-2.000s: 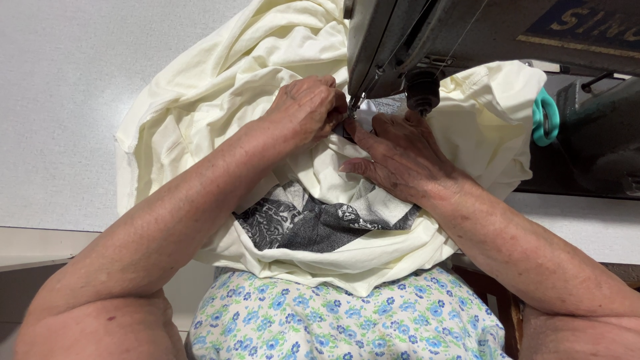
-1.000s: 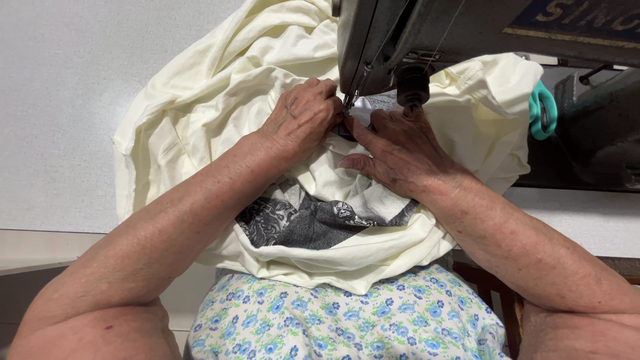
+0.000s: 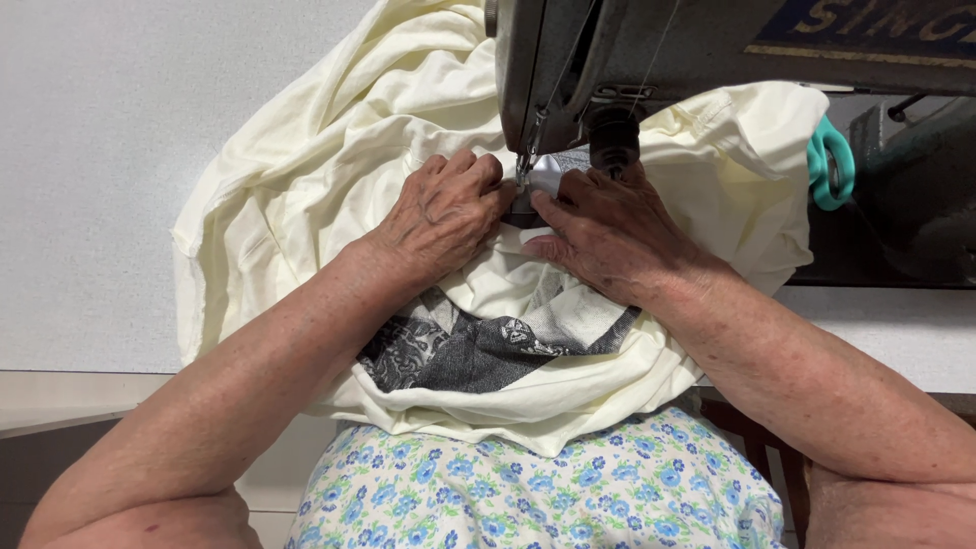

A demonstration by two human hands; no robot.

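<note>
A pale yellow fabric garment (image 3: 305, 175) lies bunched under the Singer sewing machine (image 3: 686, 46), with a black-and-white printed panel (image 3: 480, 351) showing in its folds. My left hand (image 3: 450, 206) presses the cloth just left of the needle and presser foot (image 3: 523, 171), its fingers curled. Right of the foot, my right hand (image 3: 610, 229) rests on the cloth, thumb and forefinger near the needle. Both hands touch the fabric, but whether the fingertips pinch it is hidden. A small white piece (image 3: 545, 175) shows between the foot and my right hand.
Turquoise scissor handles (image 3: 835, 164) stick out from under the garment at the right, beside the dark machine base (image 3: 892, 244). A light grey tabletop (image 3: 84, 191) extends left, its front edge near my left forearm. Floral cloth (image 3: 534, 488) covers my lap.
</note>
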